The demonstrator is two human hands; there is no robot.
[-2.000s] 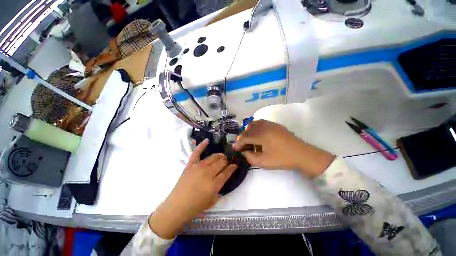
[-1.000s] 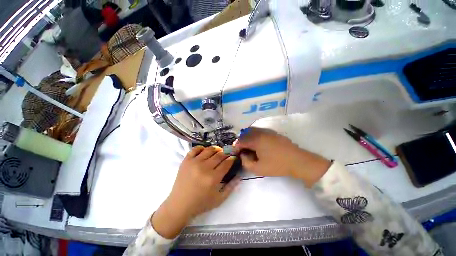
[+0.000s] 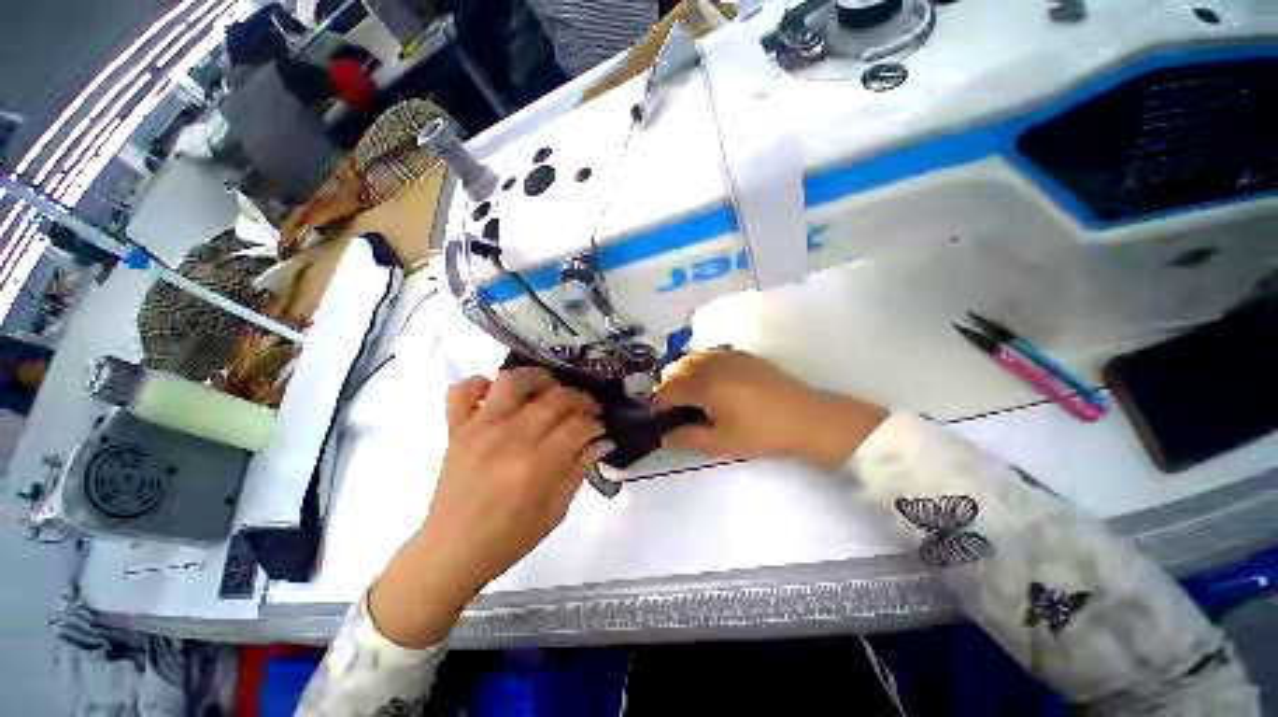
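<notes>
A small black cloth piece [image 3: 634, 433] lies at the needle area of the white sewing machine [image 3: 897, 210]. My left hand [image 3: 521, 455] presses on its left part with the fingertips. My right hand [image 3: 743, 406] pinches its right edge beside the presser foot [image 3: 638, 381]. The foot is partly hidden by cloth and fingers. A white sleeve-like piece with black ends and a black edge line [image 3: 320, 406] lies at the left.
Pink and blue snips [image 3: 1037, 367] and a black phone [image 3: 1205, 378] lie at the right. A pale green thread cone [image 3: 203, 409] and a grey motor housing [image 3: 157, 476] stand at the left. Plaid cloth [image 3: 203, 301] lies behind. The ruler-marked table edge [image 3: 701, 600] runs in front.
My left hand has shifted left and its fingers have spread from the right hand. More of the black piece shows between the hands. The camera view has also shifted.
</notes>
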